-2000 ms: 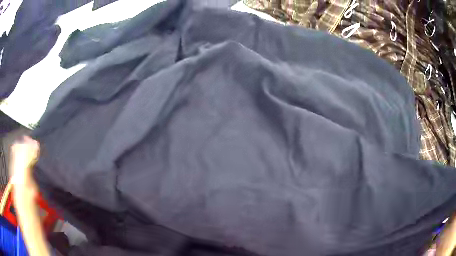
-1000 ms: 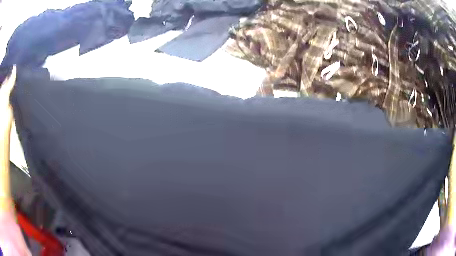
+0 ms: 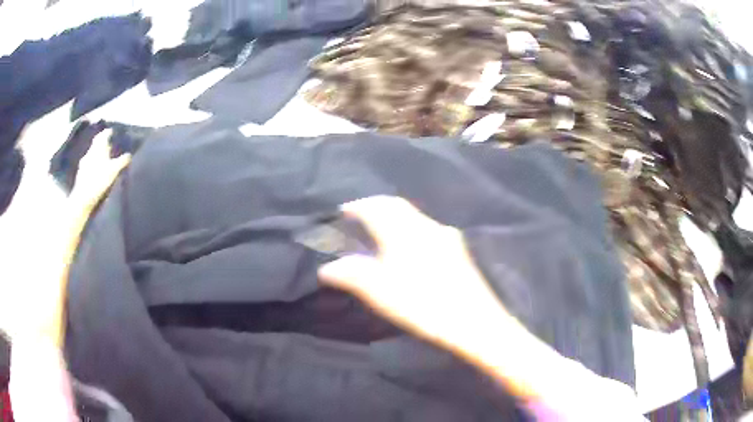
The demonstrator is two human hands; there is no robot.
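Note:
A plain dark garment (image 3: 371,177) lies wide across the table in front of me, with folds and a dark opening across its middle. My left hand (image 3: 103,169), washed out by glare, is at the garment's upper left edge with cloth at its fingers. My right hand (image 3: 400,247) reaches in from the lower right over the middle of the garment. Its thumb and fingers are apart, with cloth and a small pale patch (image 3: 326,239) between them. The hand is blurred, and no tool shows clearly in it.
Brown plaid garments (image 3: 421,78) with white loops (image 3: 522,44) are heaped beyond and to the right. Other dark garments (image 3: 268,70) lie at the back and back left (image 3: 82,58). The white tabletop (image 3: 305,115) shows between them. Something blue (image 3: 698,400) is at the lower right.
The garment was held spread between both hands; it now lies lower and folded. My right hand has come from the right edge to its middle. My left hand has moved inward.

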